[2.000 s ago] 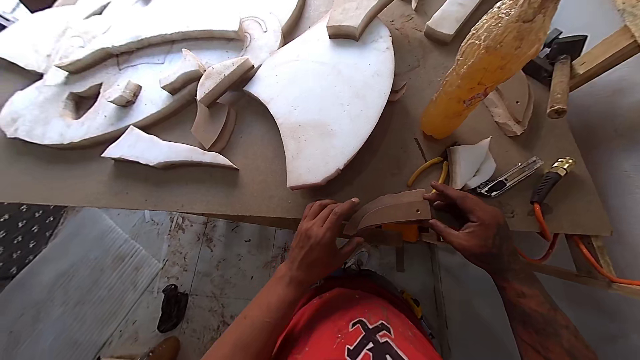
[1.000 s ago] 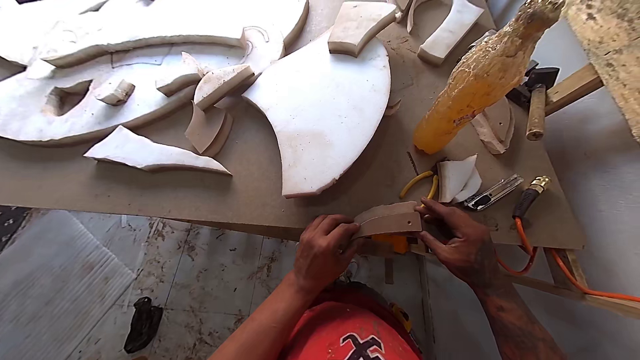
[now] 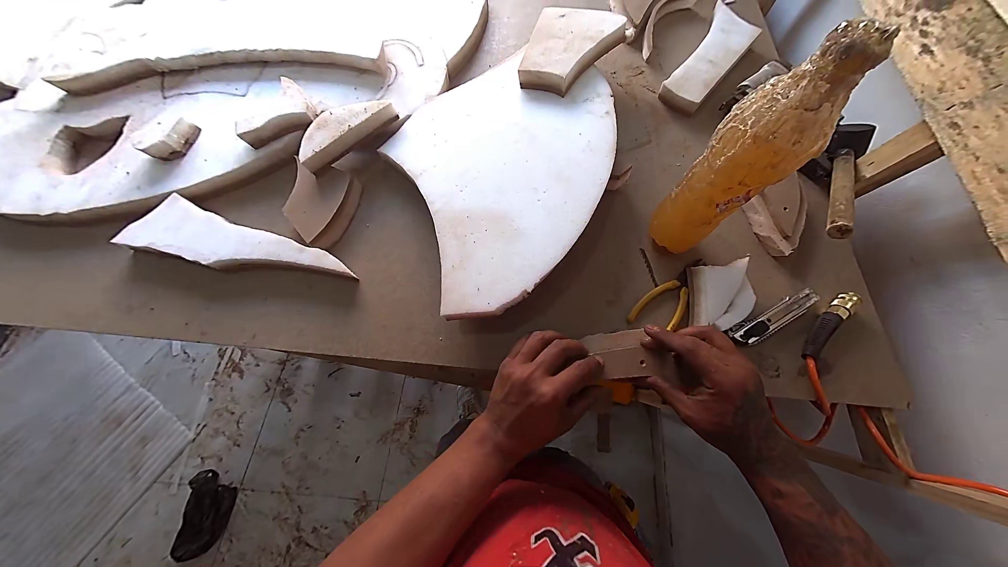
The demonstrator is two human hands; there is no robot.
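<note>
Between both hands, at the table's front edge, is a brown curved board piece (image 3: 622, 356) with a small hole. My left hand (image 3: 543, 386) grips its left end; my right hand (image 3: 705, 378) pinches its right end between thumb and fingers. Yellow-handled pliers (image 3: 654, 303) lie just beyond, partly hidden by a white foam offcut (image 3: 717, 291). A snap-off utility knife (image 3: 772, 317) rests beside my right hand. Farther up, a large white foam piece (image 3: 520, 173) with a curved edge lies flat, a smaller block (image 3: 571, 43) on top of it.
Large cut white foam shapes (image 3: 268, 181) and offcuts cover the back left of the table (image 3: 378, 323). An amber, foam-crusted bottle (image 3: 756, 150) and a hammer (image 3: 843, 189) are at right. An air hose fitting (image 3: 827, 323) with orange hose lies near the right edge. A black object (image 3: 205, 512) lies on the floor.
Both hands keep hold of the brown piece, whose tilt has changed slightly. The loose pieces and tools on the table show no plain change. The view has shifted somewhat.
</note>
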